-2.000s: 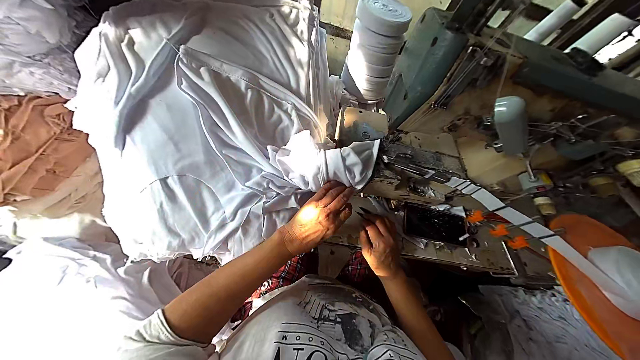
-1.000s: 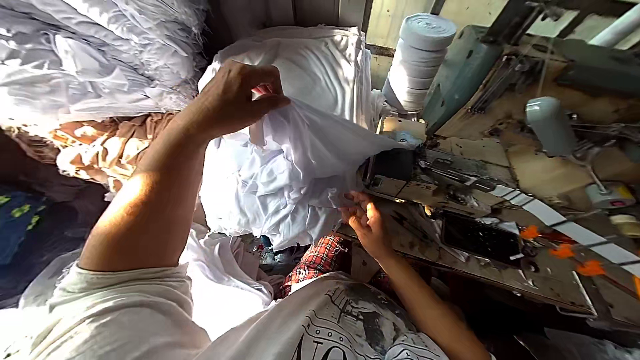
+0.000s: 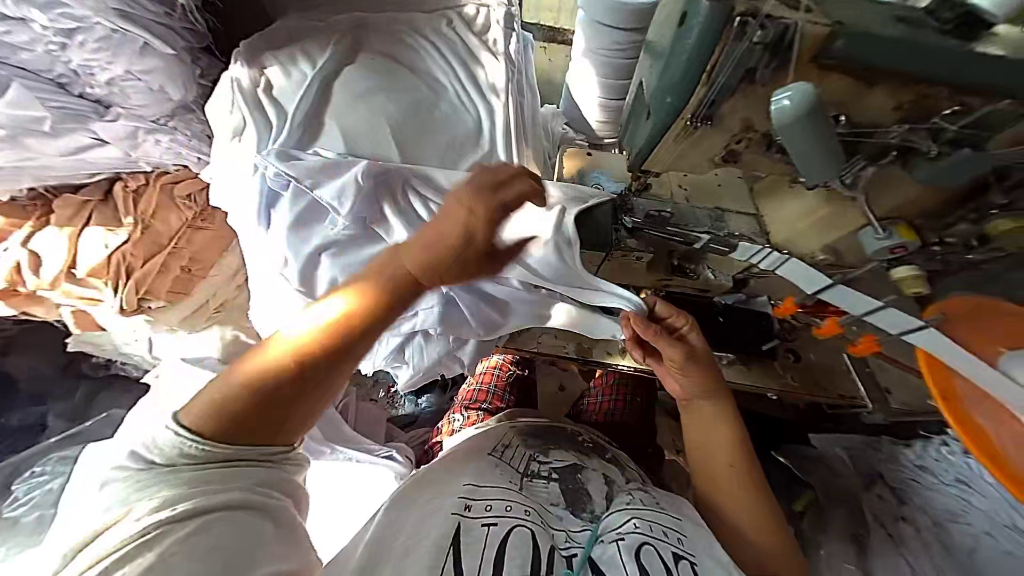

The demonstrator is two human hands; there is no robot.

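Note:
My right hand (image 3: pixel 668 340) pinches the edge of a white knit garment (image 3: pixel 384 208) between thumb and fingers, just in front of the sewing machine's bed. My left hand (image 3: pixel 480 224) hovers over the same cloth with its fingers spread and curved, slightly blurred, holding nothing. The garment runs leftward from the machine over a stack of white fabric. Its curved edge passes close beside the presser foot area of the industrial sewing machine (image 3: pixel 672 212). A white strip of tape or elastic (image 3: pixel 832 284) leads to the machine from the right through wire guides.
Rolls of white elastic or tape (image 3: pixel 608 64) stand behind the machine. A tall stack of white fabric (image 3: pixel 400 88) rises at back left, beside white bundles (image 3: pixel 88 88) and brown cloth pieces (image 3: pixel 120 248). An orange basin (image 3: pixel 960 352) is at the right, near orange clips (image 3: pixel 828 326).
My left hand has come down from its raised position, where it held up the cloth, and has let go. The garment now lies lower, stretched toward my right hand. The view has shifted.

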